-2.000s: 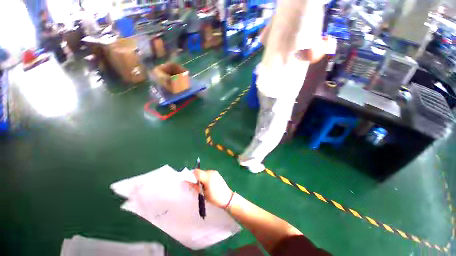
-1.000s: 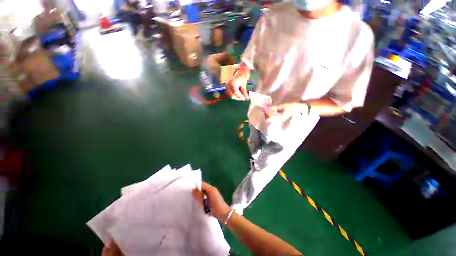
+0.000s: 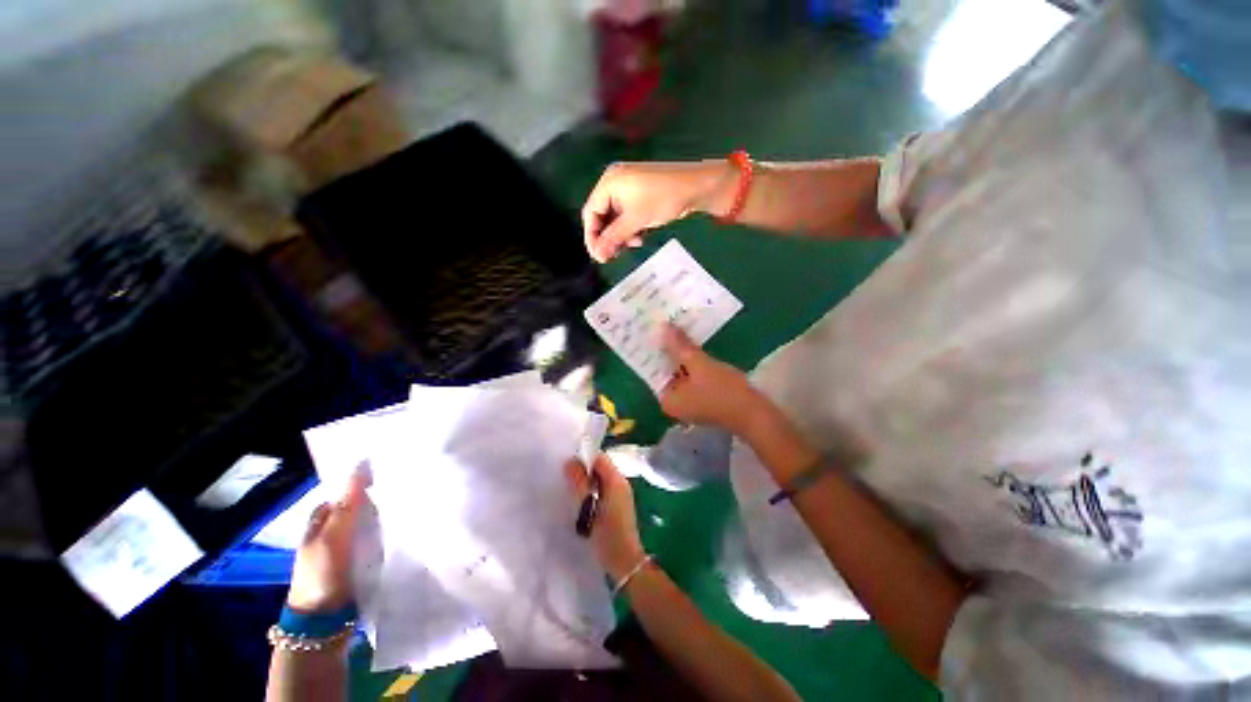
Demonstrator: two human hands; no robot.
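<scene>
Several loose white paper sheets [image 3: 480,507] are fanned out low in front of me, with faint marks on them. My left hand [image 3: 327,549] grips their left edge, thumb on top. My right hand [image 3: 611,521] holds their right edge and also a dark pen [image 3: 589,505], which lies against the fingers. A wristband and a beaded bracelet show on my left wrist, a thin bracelet on my right.
A person in a light shirt [image 3: 1015,412] stands close on the right, holding a small printed card [image 3: 663,313]. Open black totes [image 3: 453,254] stand at the left and behind, with cartons [image 3: 288,110] beyond. A white label [image 3: 133,553] is on the near tote.
The view has swung to the left, bringing the totes and cartons in. The other person is now nearer, at the right. My left hand has come fully into view on the sheets.
</scene>
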